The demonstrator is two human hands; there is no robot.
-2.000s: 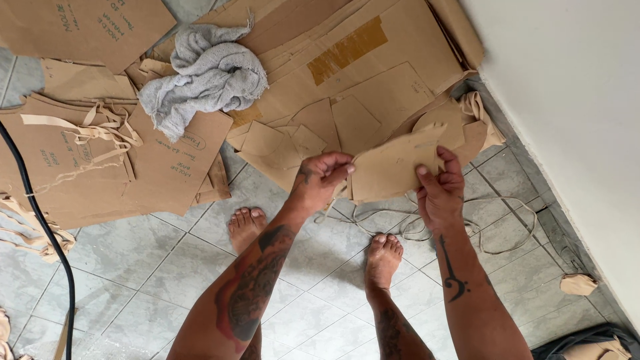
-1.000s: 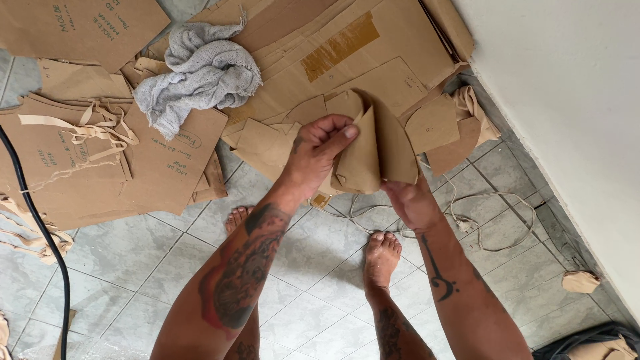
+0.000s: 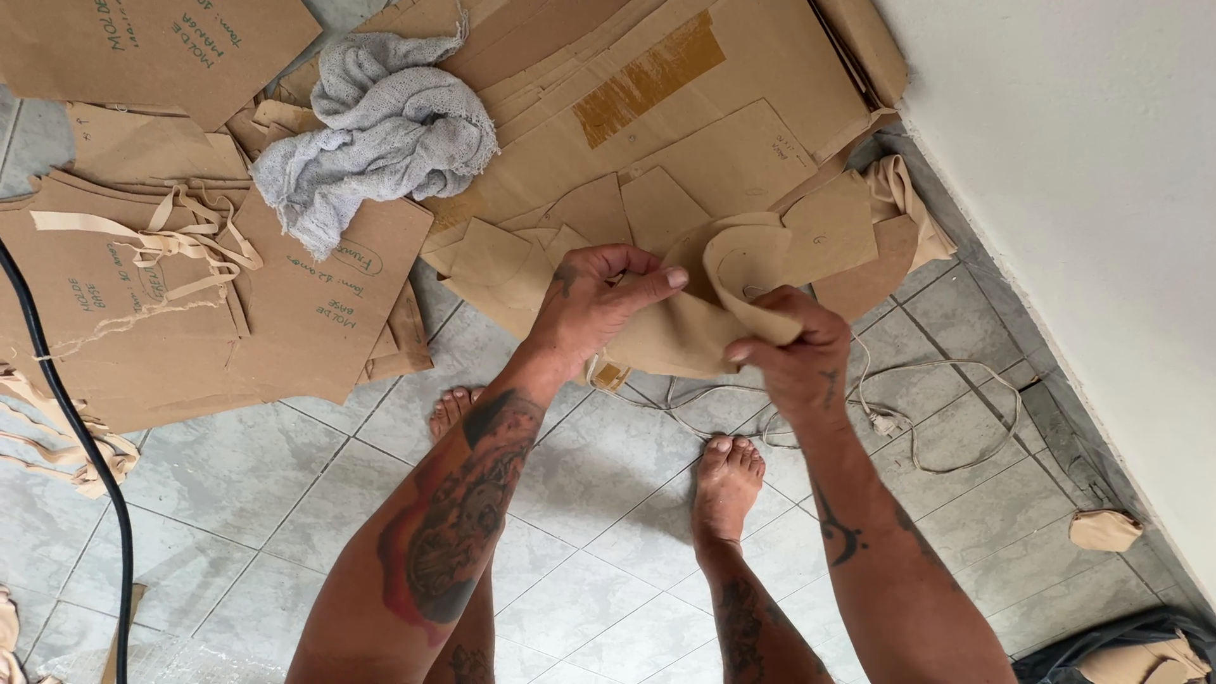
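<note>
Between my two hands is a curled brown paper pattern piece point(image 3: 679, 332), held above the tiled floor. My left hand point(image 3: 603, 304) pinches its left side between thumb and fingers. Its right edge is bent over, and my right hand point(image 3: 798, 351) grips it there. Just beyond them lies flattened cardboard point(image 3: 655, 114) with a strip of brown tape and smaller cut pattern pieces point(image 3: 712, 166) on top. A crumpled grey cloth point(image 3: 389, 123) rests at the cardboard's left.
Large marked cardboard templates point(image 3: 313, 323) with beige fabric strips point(image 3: 190, 237) lie at left, near a black cable point(image 3: 71, 408). A thin cord point(image 3: 959, 366) with a plug loops across the floor by my right foot point(image 3: 727, 489). A white wall point(image 3: 1073, 142) and a black bag point(image 3: 1130, 641) are at right.
The paper piece was flatter two seconds ago, then folded over on itself; now it is curled, with its right side bent over. Both hands have stayed on it and shifted slightly.
</note>
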